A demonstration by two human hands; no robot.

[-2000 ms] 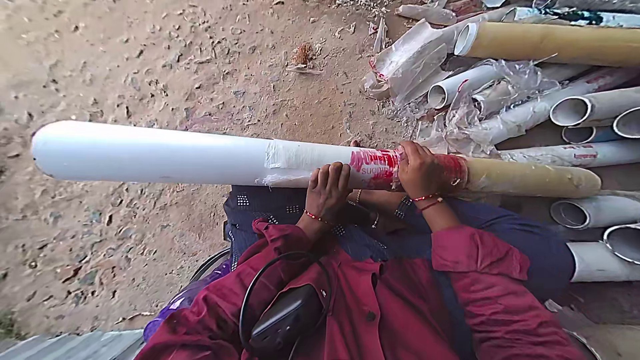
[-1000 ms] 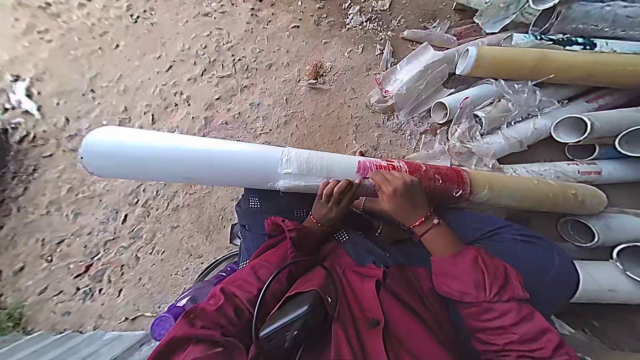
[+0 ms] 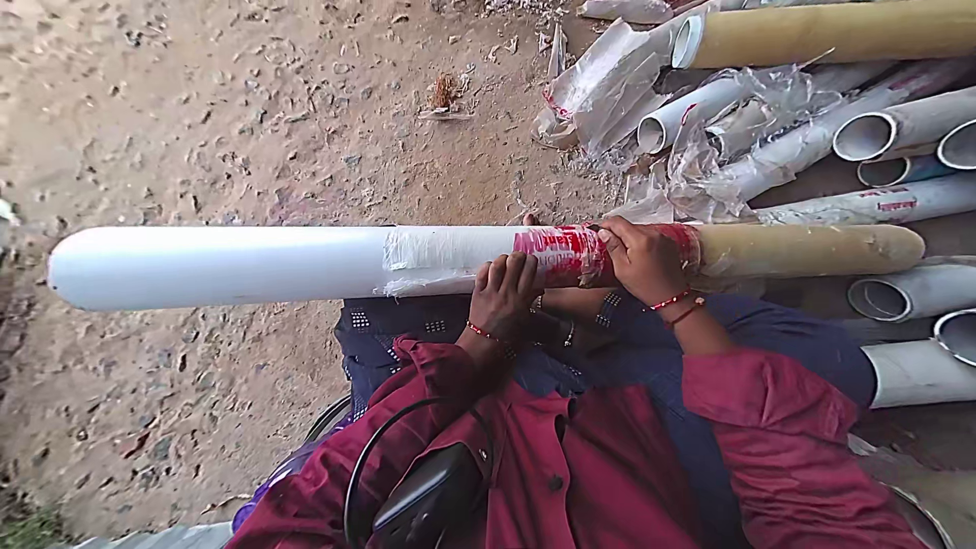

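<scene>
A long white pipe [image 3: 221, 267] with a rounded left end lies across my lap. Its middle carries a whitish film wrap and a red printed wrap [image 3: 568, 252]; the right part has a tan covering [image 3: 808, 249]. My left hand [image 3: 503, 293] rests with bent fingers on the pipe's near side, at the left edge of the red print. Farther right, my right hand [image 3: 644, 255] grips the red wrapped part, thumb and fingers on top. Whether either hand pinches the film cannot be made out.
Several pipes [image 3: 919, 122] lie on the ground at the right, some with torn clear plastic film [image 3: 610, 84] around them. A tan-covered pipe [image 3: 831, 34] is at the top right. Bare stony ground [image 3: 229, 137] stretches beyond and left. A black device with a cable [image 3: 427, 496] lies against my shirt.
My right hand has moved right along the red wrap, away from my left hand, since one second ago. More of the red print shows between the hands.
</scene>
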